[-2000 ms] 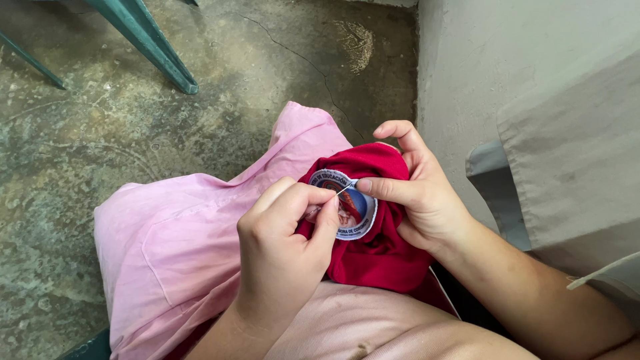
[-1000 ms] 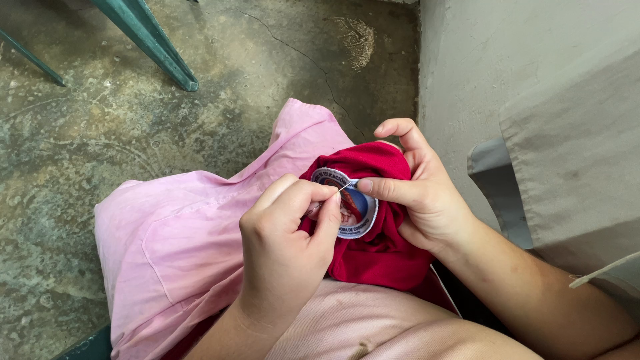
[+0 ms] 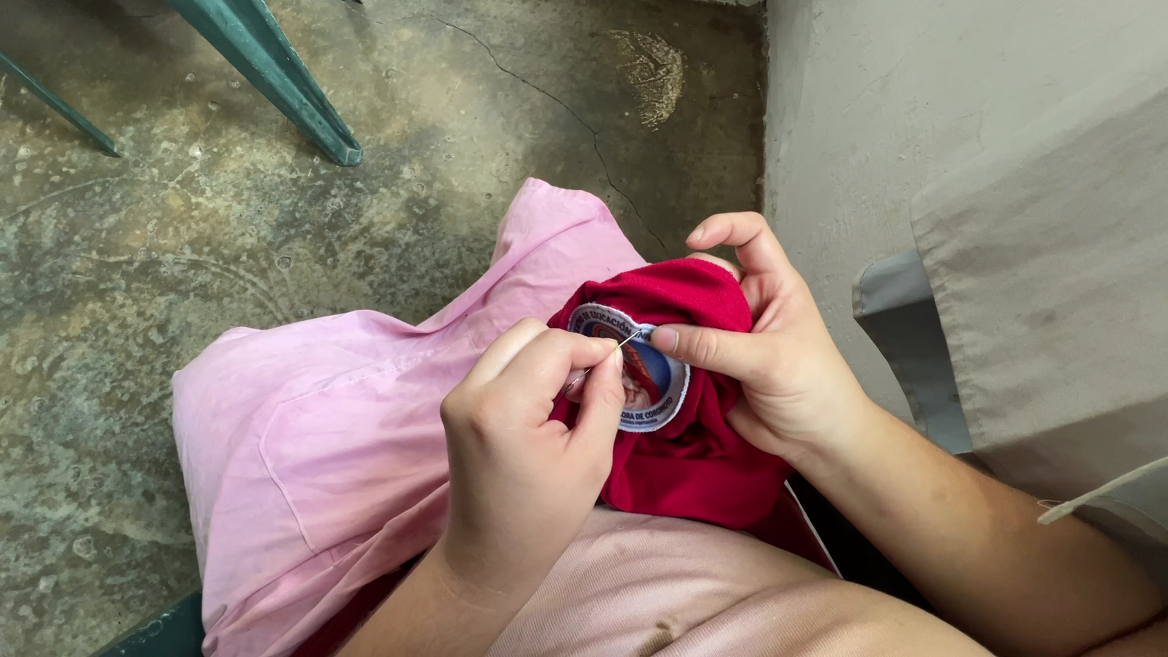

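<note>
A bunched red cloth (image 3: 675, 484) lies on my lap, with a round embroidered-edge patch (image 3: 673, 388) on it that bears writing and a picture. Between the thumb and forefinger of my left hand (image 3: 538, 438) is a thin sewing needle (image 3: 629, 338), its tip at the patch's upper edge. My right hand (image 3: 776, 356) grips the red cloth from the right, thumb on the patch's edge beside the needle tip and forefinger raised and bent. The fingers under the cloth are hidden. A pink garment (image 3: 338, 401) is spread beneath and to the left of the red cloth.
Green plastic chair legs (image 3: 283, 87) stand on the stained concrete floor (image 3: 392, 219) at the upper left. A grey wall (image 3: 849, 119) rises on the right. Beige fabric (image 3: 1049, 265) hangs near my right forearm, and a loose cord (image 3: 1104, 488) shows at the right edge.
</note>
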